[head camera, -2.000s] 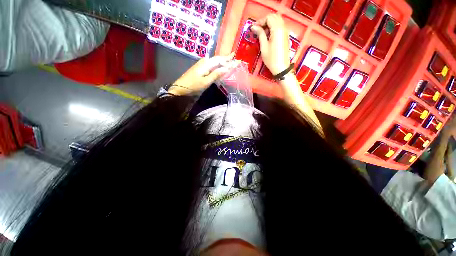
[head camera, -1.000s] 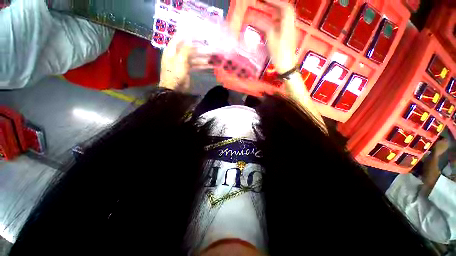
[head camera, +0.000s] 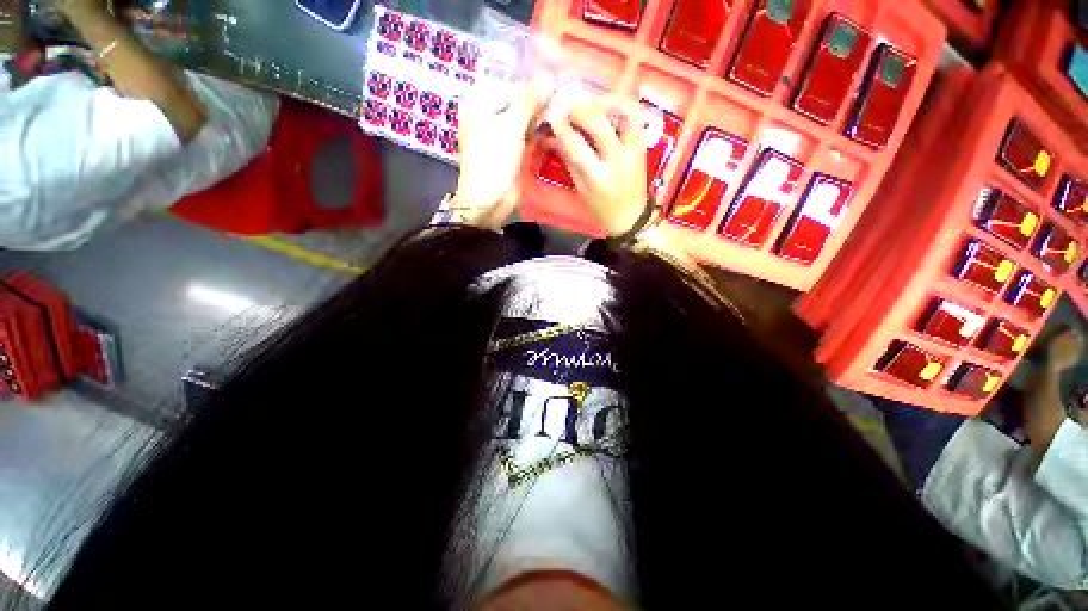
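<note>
My left hand (head camera: 489, 146) is at the near left edge of the coral-red work tray (head camera: 746, 86), pinching a clear, shiny carrier sheet (head camera: 511, 50) that sticks up past its fingers. My right hand (head camera: 606, 165) is beside it over the tray's left end, fingers curled towards the left fingertips. Glare and the fingers hide what is between them, so I cannot tell if the right hand grips anything. A red phone back cover (head camera: 552, 167) shows partly between the hands. Other red covers (head camera: 704, 179) lie in the tray pockets.
A sheet with rows of dark-and-red pieces (head camera: 412, 84) lies left of the tray on the dark bench (head camera: 269, 54). A neighbouring tray (head camera: 877, 346) with yellow-tabbed covers is at right. Co-workers' sleeves show at far left and lower right. A dark-screened phone (head camera: 331, 10) is at the top edge.
The carrier sheet, held low in front of the left hand, is now above its fingers. My right hand has come down and left, close to my left hand. The view has shifted slightly.
</note>
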